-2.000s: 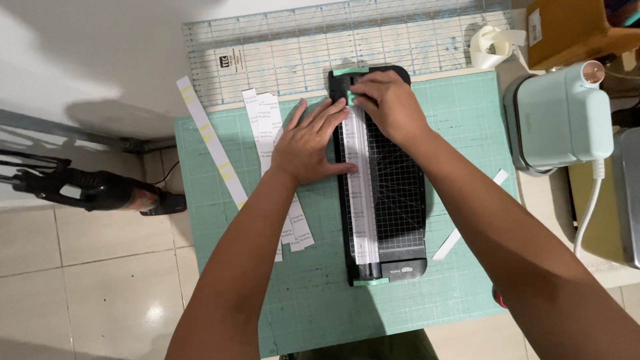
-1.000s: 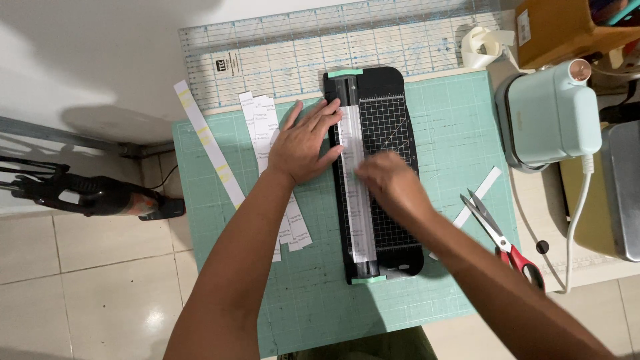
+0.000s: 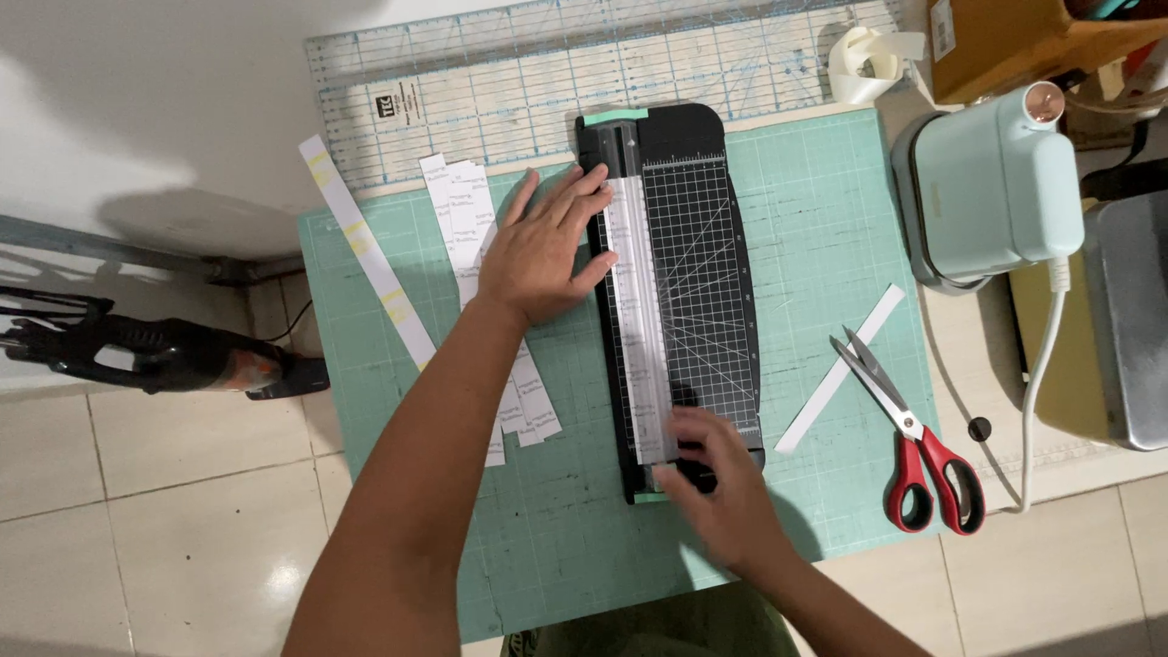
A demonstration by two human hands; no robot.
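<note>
A black paper trimmer (image 3: pixel 703 274) with a white grid lies on the green cutting mat (image 3: pixel 821 210). Under its clear rail is a printed paper strip (image 3: pixel 639 347). My left hand (image 3: pixel 547 242) rests flat, fingers spread, its fingertips on the upper left of the rail and the strip. At the rail's lower end is my right hand (image 3: pixel 716 479), its fingers apart and curved around the cutter slider, which is mostly hidden. Whether it grips the slider cannot be told. Several printed paper strips (image 3: pixel 465 214) lie overlapping left of the trimmer, partly under my left forearm.
Red-handled scissors (image 3: pixel 908 424) lie across a white strip (image 3: pixel 844 365) on the right. A longer strip with yellow marks (image 3: pixel 360 242) is at the left. Clear quilting rulers (image 3: pixel 511 82) span the back, beside a curled cream ribbon (image 3: pixel 862 68). A mint-coloured appliance (image 3: pixel 995 182) stands at the right.
My right hand has moved from the trimmer's top end down along the rail to its lower end. My left hand has stayed near the upper rail.
</note>
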